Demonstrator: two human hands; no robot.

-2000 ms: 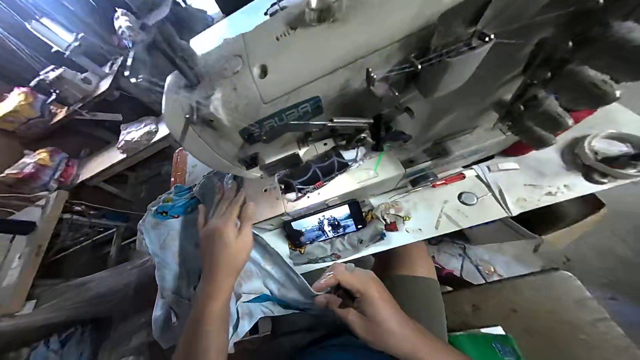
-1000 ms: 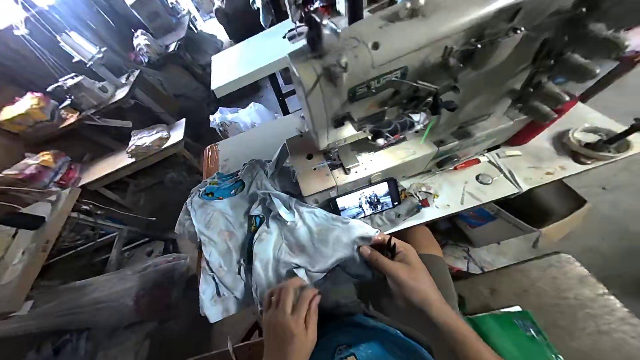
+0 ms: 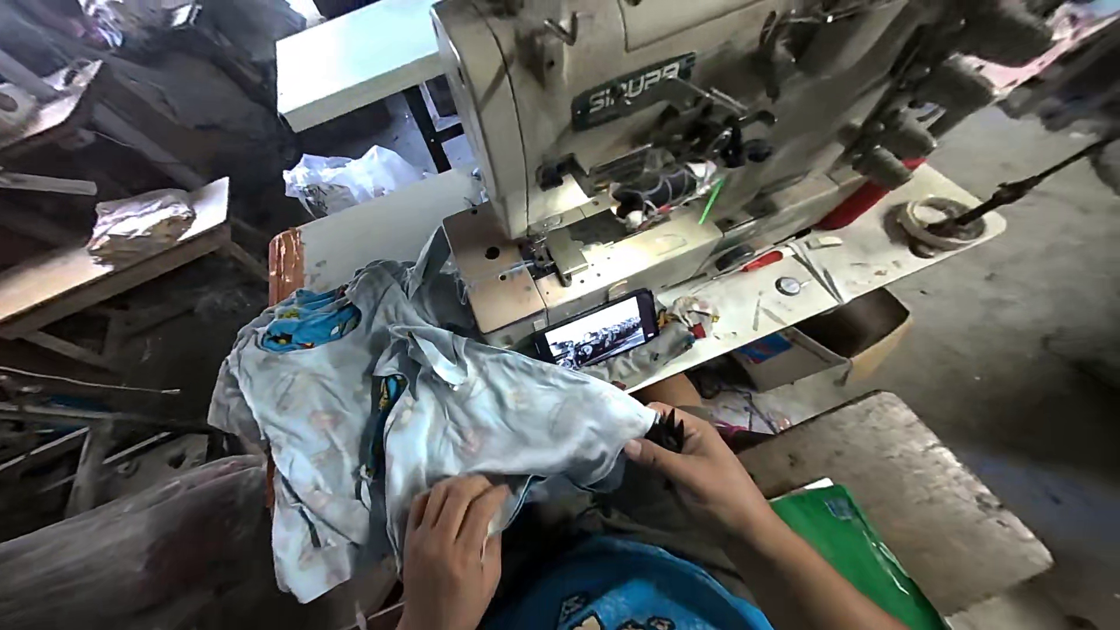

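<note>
Light grey-blue printed fabric garments lie over the near left edge of the sewing table and hang toward my lap. My left hand rests on the lower edge of the cloth, fingers bent over it. My right hand pinches the cloth's right corner and also holds a small black tool, possibly thread snips. Beyond the cloth stands an industrial sewing machine, its needle area lit. A phone showing a picture leans against the machine bed. Blue printed cloth lies on my lap.
Red-handled tool, tweezers and a small round metal item lie on the table at right. An open cardboard box sits beneath. A wooden bench bears a green packet. White plastic bag lies behind the table.
The cloth, earlier bunched near the machine under my left hand, is now spread over the table edge. My left hand has moved down toward my lap. The view has shifted.
</note>
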